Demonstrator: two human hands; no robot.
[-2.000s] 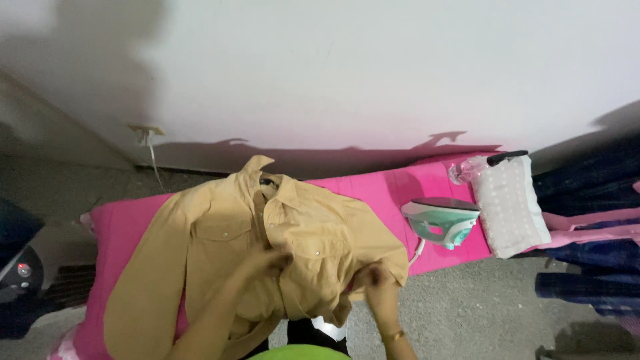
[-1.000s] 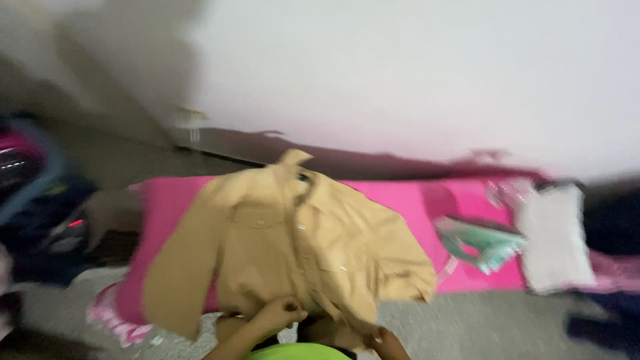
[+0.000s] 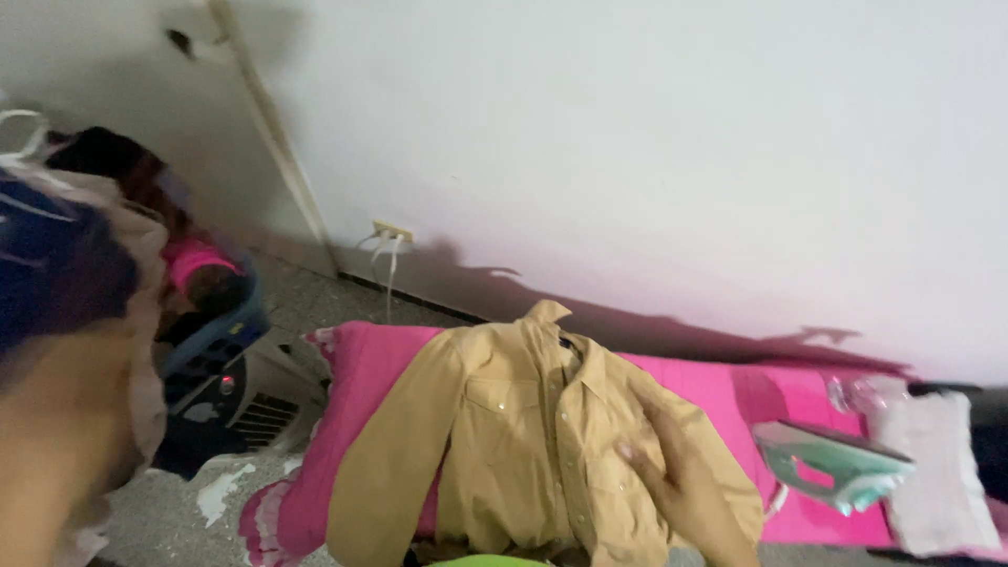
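A tan long-sleeved button shirt lies front up over a pink-covered ironing board, its collar toward the wall. My right hand is over the shirt's right-hand front panel, fingers apart, with nothing held between them. At the far left edge, what appears to be my left forearm or hand is large and blurred beside dark blue and pale cloth; its fingers cannot be made out. A teal and white clothes iron rests on the board to the right of the shirt.
A white folded cloth and a clear plastic item are at the board's right end. Cords hang from a wall outlet. A blue basket of clothes stands left, near a grey vented appliance.
My left hand has left the shirt's lower edge for the far left. My right hand has moved up onto the shirt front. The view has swung left, showing the basket.
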